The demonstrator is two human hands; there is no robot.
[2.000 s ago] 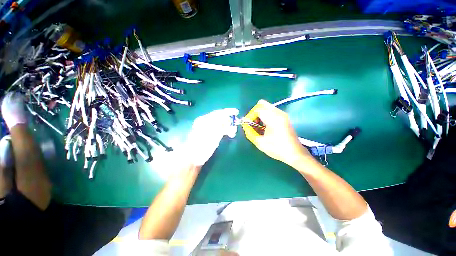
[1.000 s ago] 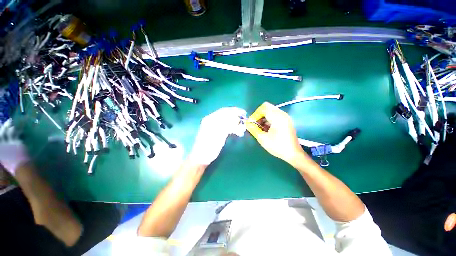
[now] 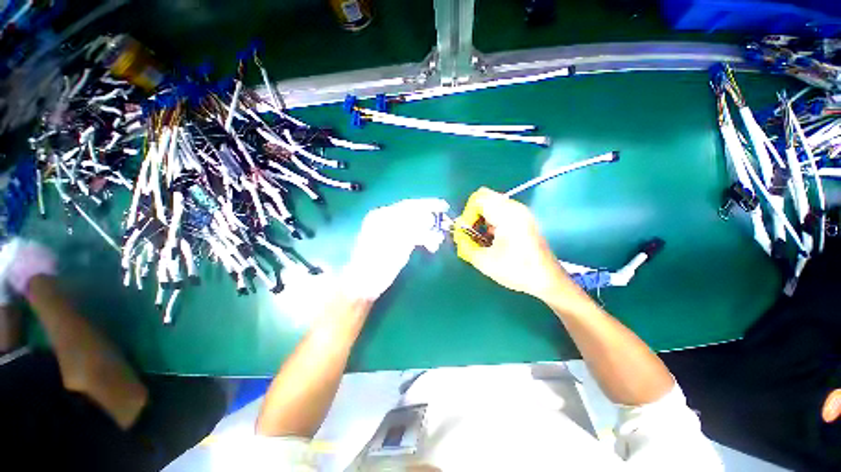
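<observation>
My left hand [image 3: 396, 244], in a white glove, holds a small blue connector housing [image 3: 443, 222] at its fingertips. My right hand [image 3: 505, 241], with yellow finger coverings, is closed on thin coloured lead wires [image 3: 479, 232] just right of the housing. The wire tips meet or nearly touch it; the exact contact is too small to tell. A white cable with a dark end [image 3: 576, 166] extends up and right from behind my right hand. A thicker cable branch [image 3: 627, 272] with a blue-grey part lies by my right forearm.
A large harness pile [image 3: 184, 184] lies at left, a second bundle [image 3: 761, 157] at right. Several thin cables with blue connectors [image 3: 452, 124] lie below the metal rail [image 3: 369, 81] and its post [image 3: 453, 37]. Another person's gloved hand [image 3: 28, 263] is at far left. A blue bin [image 3: 756, 14] is upper right.
The white cable's dark end beyond my right hand has swung slightly up and left. The other person's hand at left has moved. Both my hands stay together at the centre.
</observation>
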